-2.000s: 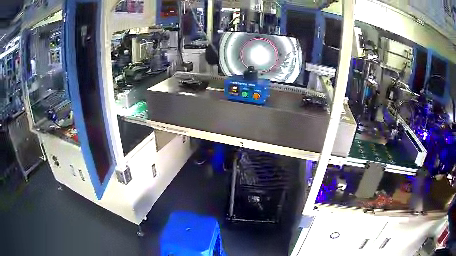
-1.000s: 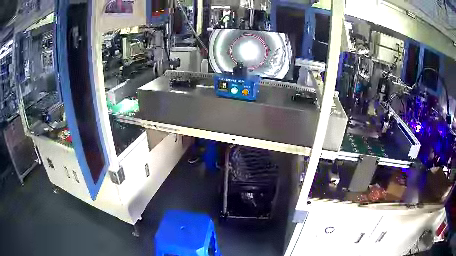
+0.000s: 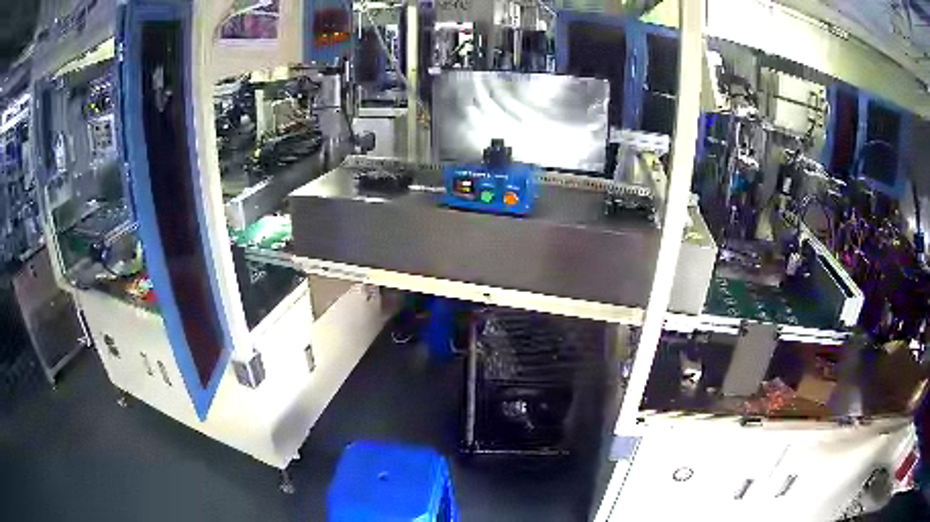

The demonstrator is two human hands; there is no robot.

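Note:
Neither of my hands is in the picture. The bright blue control box (image 3: pixel 489 190) stands on the long metal tunnel cover (image 3: pixel 469 245), with a green and an orange button on its front. A dark round fixture (image 3: pixel 498 153) sits on or just behind the box's top. Behind it the wide inspection monitor (image 3: pixel 525 112) shows a blurry grey-white picture with no ring. Small parts too blurred to make out lie on the green conveyor belt (image 3: pixel 760 303) at the right. Another bit of green belt (image 3: pixel 267 232) shows at the left end of the cover.
A blue stool (image 3: pixel 390 481) stands on the floor at the bottom centre. A black rack (image 3: pixel 518 393) is under the bridge. A blue-framed door (image 3: pixel 175 204) hangs at the left, and a cream post (image 3: pixel 668 224) rises at the right. Reddish parts (image 3: pixel 772 398) lie below the right belt.
The monitor has gone from a bright disc with a red circle to a streaky grey-white picture. Blue-violet light at the far right has dimmed. The whole view has shifted slightly.

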